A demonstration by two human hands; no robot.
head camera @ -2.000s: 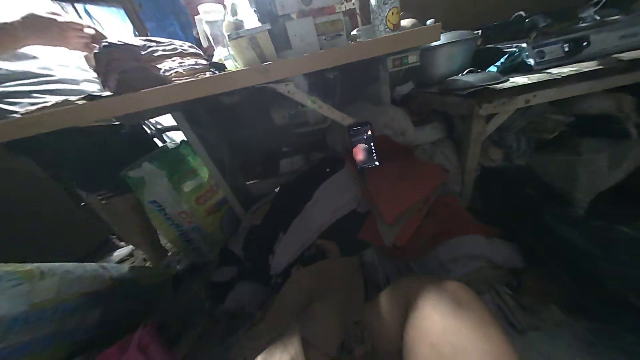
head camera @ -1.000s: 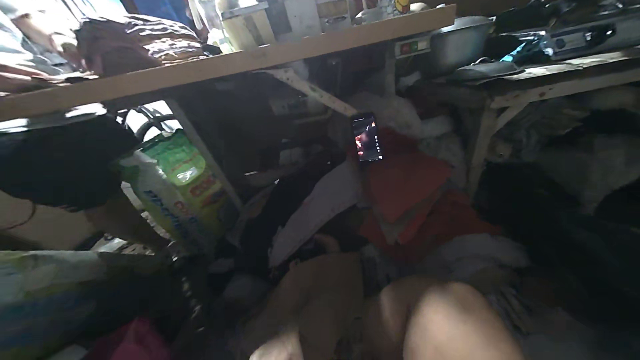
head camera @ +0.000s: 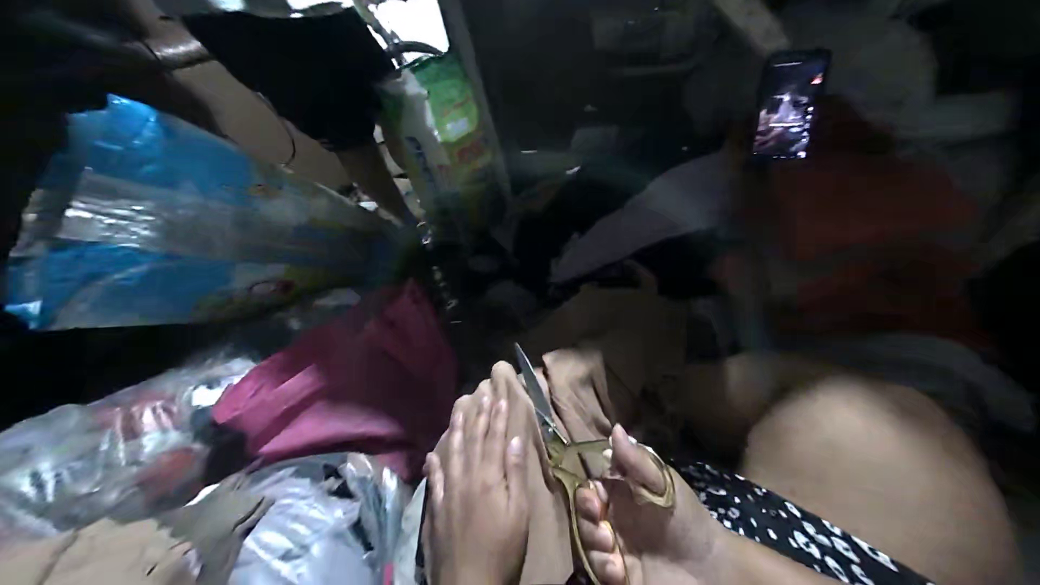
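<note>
My left hand [head camera: 483, 496] lies flat, fingers slightly spread, on tan cloth [head camera: 577, 390] that looks like folded fabric. To its right, my right hand [head camera: 642, 504] grips a pair of scissors [head camera: 561, 447] with gold-coloured handles, its thumb and fingers in the loops. The metal blades point up and away, over the tan material beside my left hand. Whether the blades are parted is hard to tell. Black patterned fabric [head camera: 780, 520] lies under my right wrist.
A bare knee [head camera: 861, 455] is at the right. Pink cloth [head camera: 349, 382], clear plastic bags [head camera: 301, 520] and a blue plastic sack [head camera: 162, 219] fill the left. A lit phone [head camera: 788, 106] stands upper right, near red fabric [head camera: 877, 203]. Another person's leg [head camera: 236, 106] shows upper left.
The view has tilted well down. Both my hands and the scissors now show plainly; the earlier frames show only part of a hand at the bottom edge. The tabletop has left the view.
</note>
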